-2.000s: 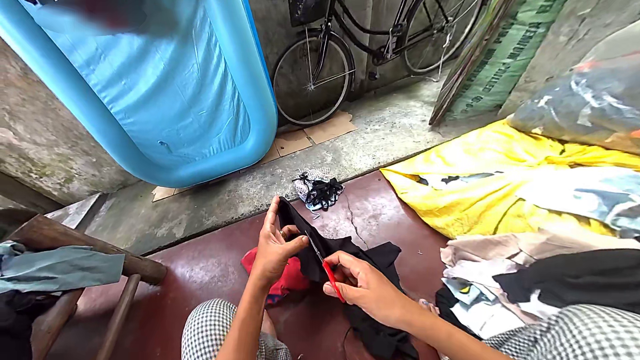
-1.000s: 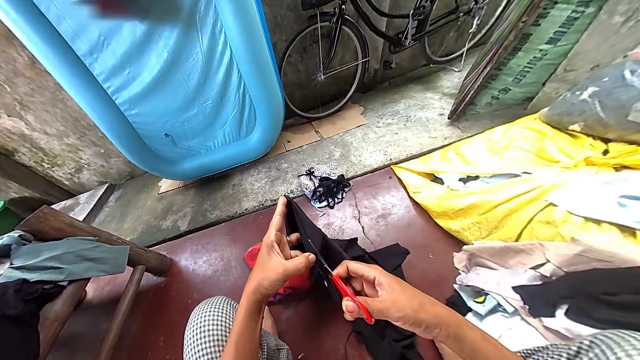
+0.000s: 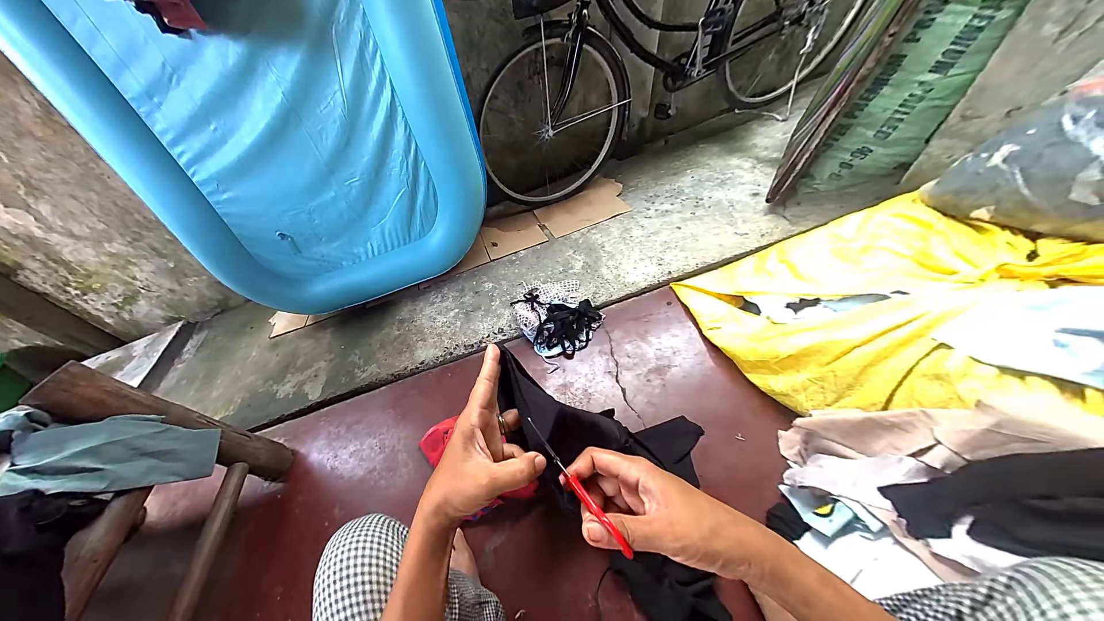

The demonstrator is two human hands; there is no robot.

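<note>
My left hand (image 3: pixel 483 448), a ring on one finger, holds up the edge of a black cloth (image 3: pixel 561 423), its index finger stretched along the top. Red-handled scissors (image 3: pixel 595 509) are in my right hand (image 3: pixel 642 509), their blades lying against the cloth just right of my left thumb. The rest of the black cloth hangs down to the red floor. Behind my left hand lies a red cloth (image 3: pixel 438 438), partly hidden. Past the fingertips, a small heap of black strips and patterned scraps (image 3: pixel 565 328) rests at the floor's edge.
At left, a wooden bench (image 3: pixel 164 414) bears grey and black cloths. A blue inflatable pool (image 3: pixel 466 190) leans near a bicycle (image 3: pixel 552 112). On the right are a yellow sheet (image 3: pixel 802 345), a pile of fabric pieces (image 3: pixel 931 440) and a stuffed plastic bag (image 3: pixel 1026 172).
My right hand has shifted its hold on the scissors, whose handles now point more down and to the right than two seconds ago. My left hand still holds the black cloth.
</note>
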